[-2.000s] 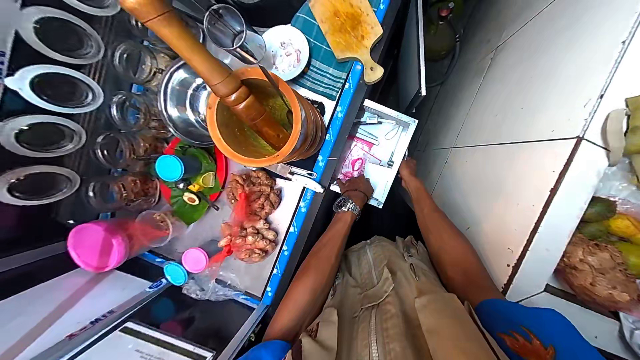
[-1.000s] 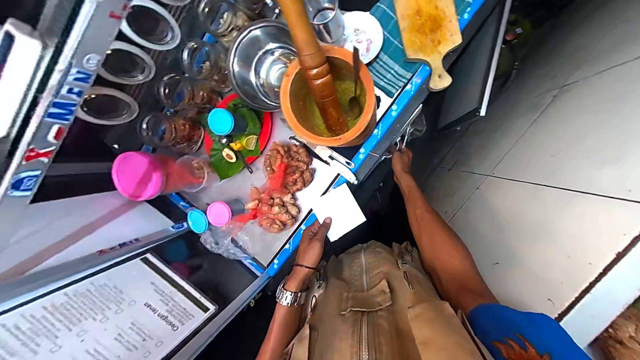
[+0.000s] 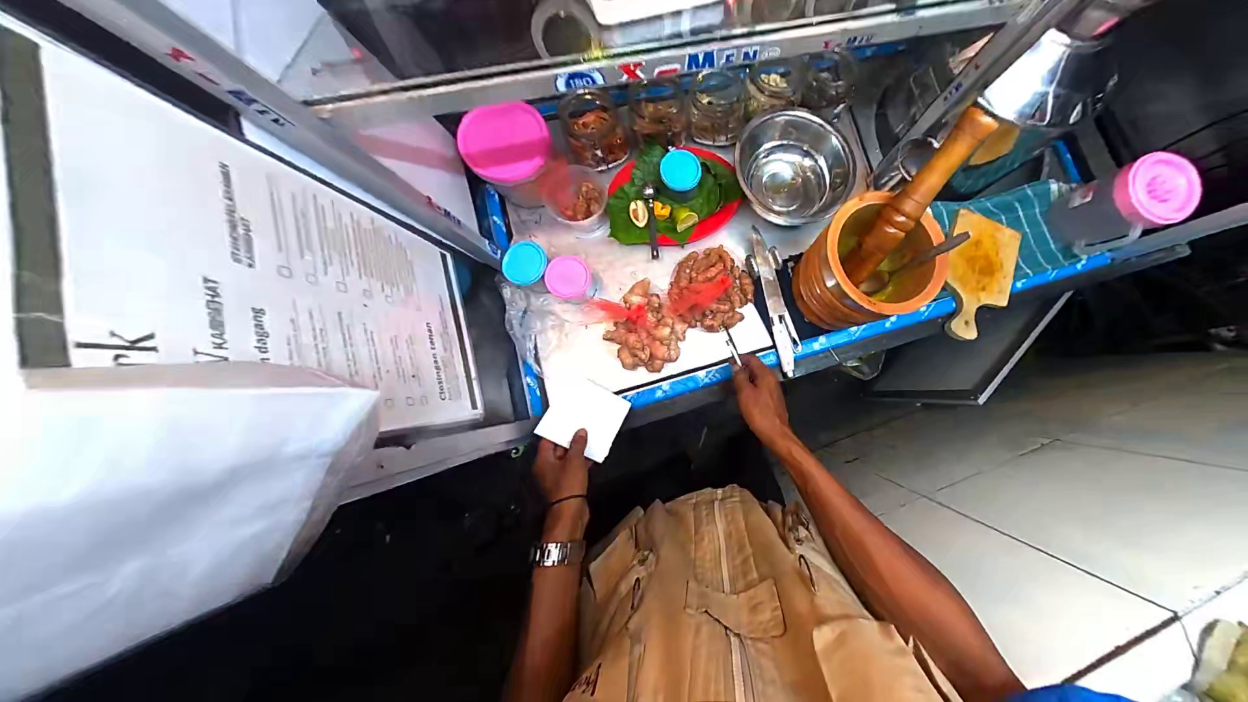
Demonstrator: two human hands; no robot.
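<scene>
My left hand [image 3: 564, 466] grips a stack of white paper [image 3: 585, 417], thumb on top, just off the counter's front edge. At that edge, my right hand [image 3: 759, 395] has its fingers on a thin object, perhaps a pen [image 3: 733, 346], beside two heaps of ginger root. The left heap [image 3: 643, 336] and right heap [image 3: 712, 292] are partly covered by red netting. Right of them lie a knife [image 3: 772, 302] and other metal utensils. Farther right stands a wooden mortar [image 3: 829, 268] with a wooden pestle [image 3: 912, 200] and a spoon in it.
Behind the ginger are a red plate [image 3: 717, 222] with leaves and cut citrus, a steel bowl [image 3: 795, 166] and several glass jars [image 3: 717, 105]. A wooden cutting board [image 3: 985, 258] overhangs the edge at right. Pink-lidded containers [image 3: 504, 144] and a printed sheet [image 3: 292, 263] are at left.
The view has turned strongly. Over the last second my right hand has come from below the counter by the mortar to the thin object near the ginger. My left hand still holds the white paper.
</scene>
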